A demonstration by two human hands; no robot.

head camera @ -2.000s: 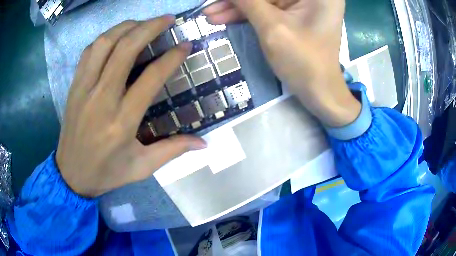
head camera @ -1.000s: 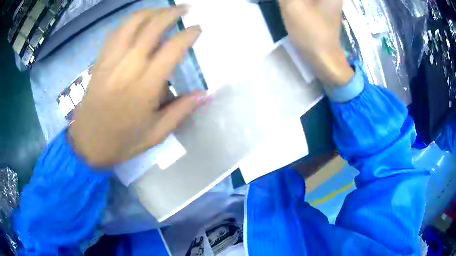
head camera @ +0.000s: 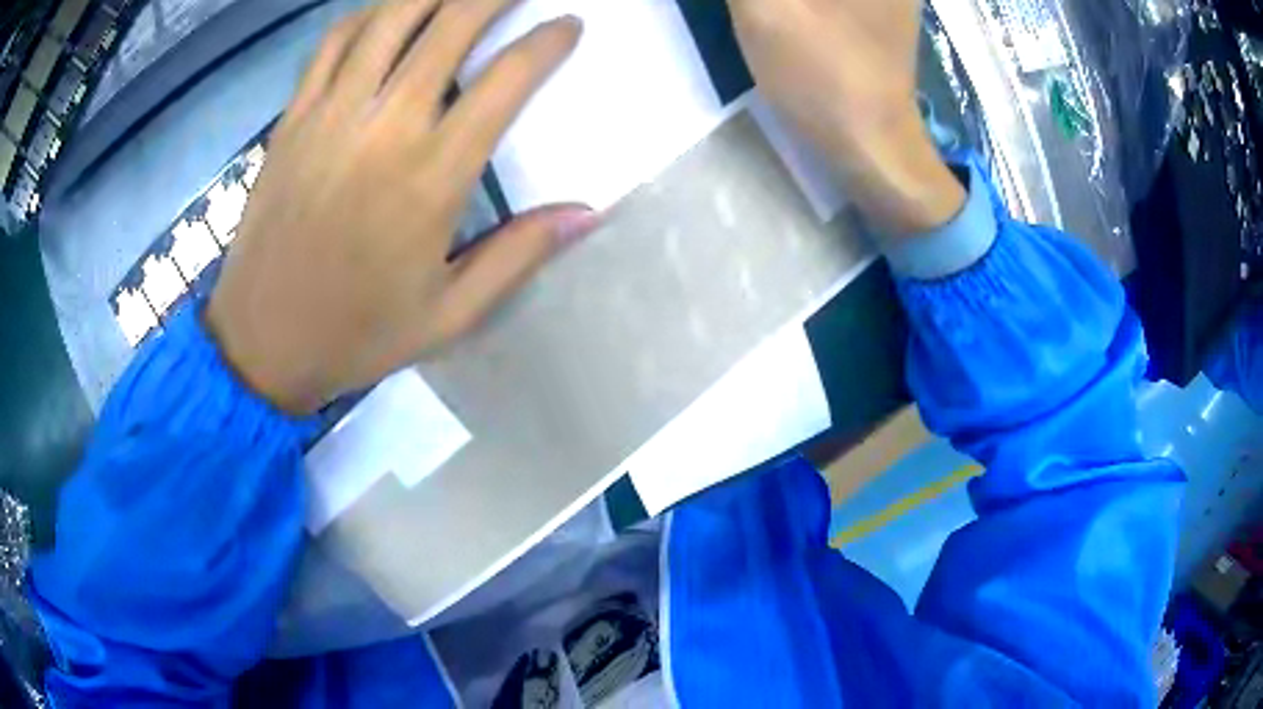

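Observation:
The grey adhesive sheet (head camera: 596,333) lies slanting across the middle, with a bare white patch near its lower left end. A white paper sheet (head camera: 610,104) lies beyond it and another white part shows below it. My left hand (head camera: 374,208) is spread over the PCB panel (head camera: 194,263), with its thumb tip at the grey sheet's upper edge. Only the panel's left row of silver pieces shows; the hand and sheet hide the rest. My right hand (head camera: 838,111) is at the sheet's upper right end, its fingers cut off by the top edge, so its grip is hidden.
A grey-blue pad (head camera: 97,249) lies under the panel on a green mat. Stacked panels (head camera: 42,83) stand at the upper left. Clear plastic bags (head camera: 1053,111) lie at the upper right. A floor with a yellow line (head camera: 907,506) shows at the lower right.
The grey sheet, earlier below the panel, now covers part of it. Both hands moved from the panel's top edge, the left rightward over the panel's side and the right to the sheet's end.

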